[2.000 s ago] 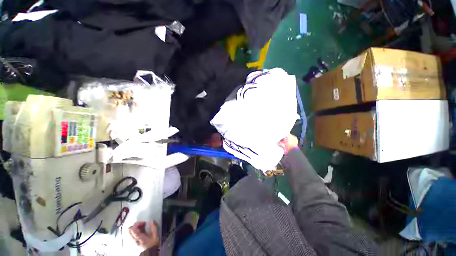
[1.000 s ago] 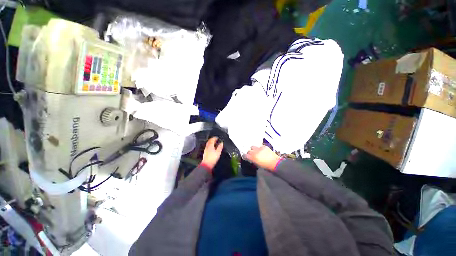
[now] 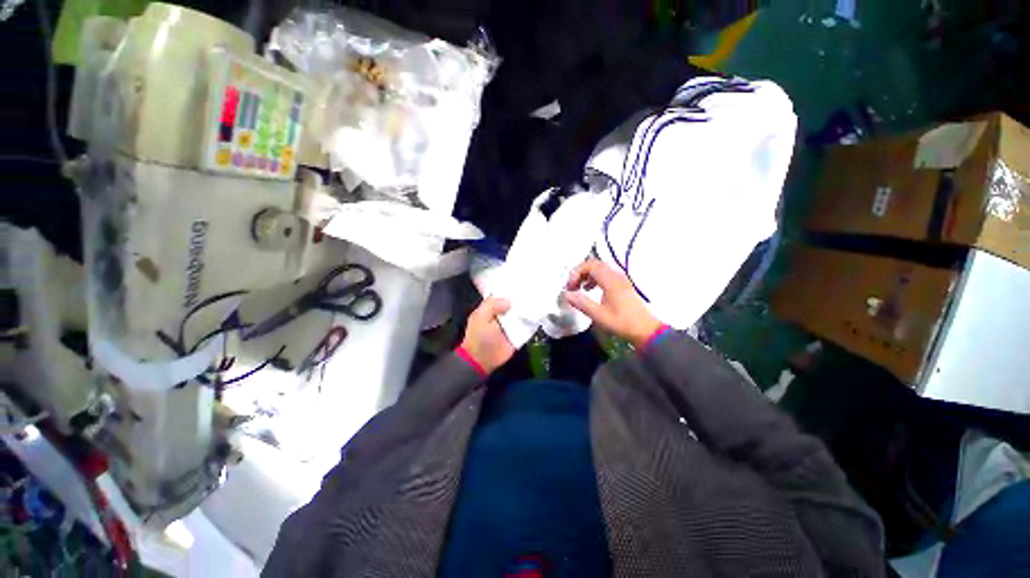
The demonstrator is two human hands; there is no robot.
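A white fabric piece [image 3: 540, 262] is held up in front of my lap. My left hand [image 3: 489, 335] grips its lower left edge, thumb on top. My right hand [image 3: 605, 300] is at its right side, fingers bent and close together; whether they pinch the fabric is unclear. A bundle of white garment pieces with dark lines [image 3: 714, 186] lies just beyond my right hand, partly behind the held piece.
The lockstitch machine [image 3: 186, 254] stands at the left with scissors [image 3: 328, 299] and red-handled snips [image 3: 324, 352] on its table. A clear plastic bag [image 3: 384, 90] lies behind. Cardboard boxes [image 3: 870, 299] stand at the right. Black fabric [image 3: 542, 68] is at the back.
My left hand has come from the machine table to the white fabric and now grips it. The piece is raised apart from the bundle. The bundle is farther right in view.
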